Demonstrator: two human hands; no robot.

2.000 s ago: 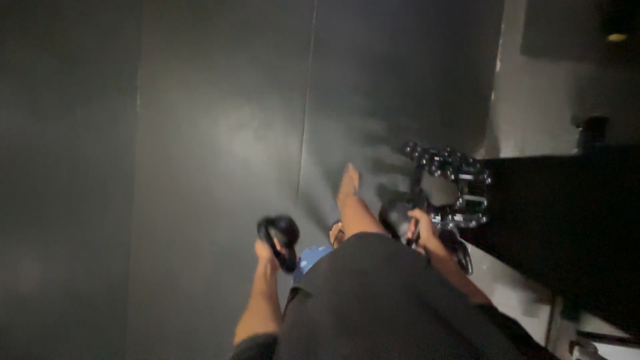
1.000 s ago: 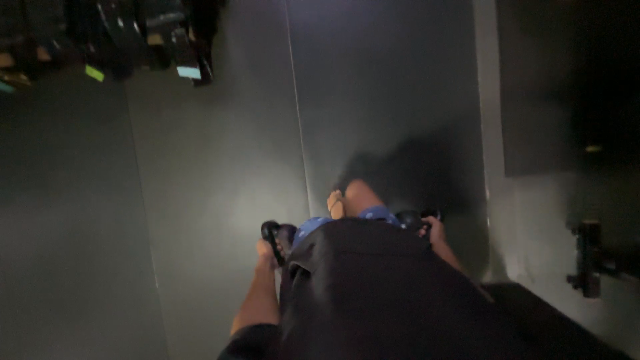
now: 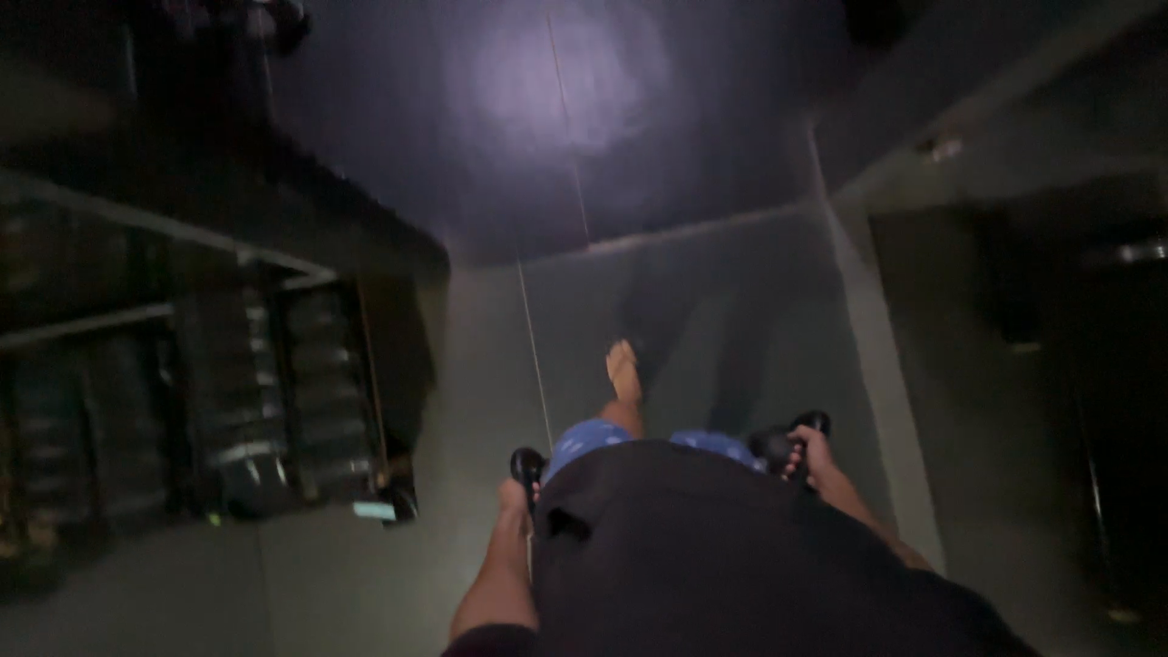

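My left hand (image 3: 516, 497) is closed around a black dumbbell (image 3: 526, 465), held low beside my left thigh. On the other side, my right hand (image 3: 807, 449) grips a second black dumbbell (image 3: 772, 448), one rounded end in front of the fingers and the other toward my leg. Both weights hang close to my blue patterned shorts (image 3: 589, 438). My dark shirt (image 3: 675, 547) fills the lower middle of the view. One foot (image 3: 622, 359) in a sandal or flip-flop shows ahead on the floor; the other foot is hidden. The picture is dim and blurred.
A dark rack (image 3: 274, 392) with several blurred items stands to the left. Floor matting (image 3: 484, 365) with thin seams runs ahead, meeting a darker floor section (image 3: 566, 109). A pale strip (image 3: 881, 383) runs along the right, beside dark equipment (image 3: 1022, 319).
The view has swung and moved on; the rack at left now shows larger. The cluster of dumbbells seen at right two seconds ago is out of view. Both hands still hold their dumbbells.
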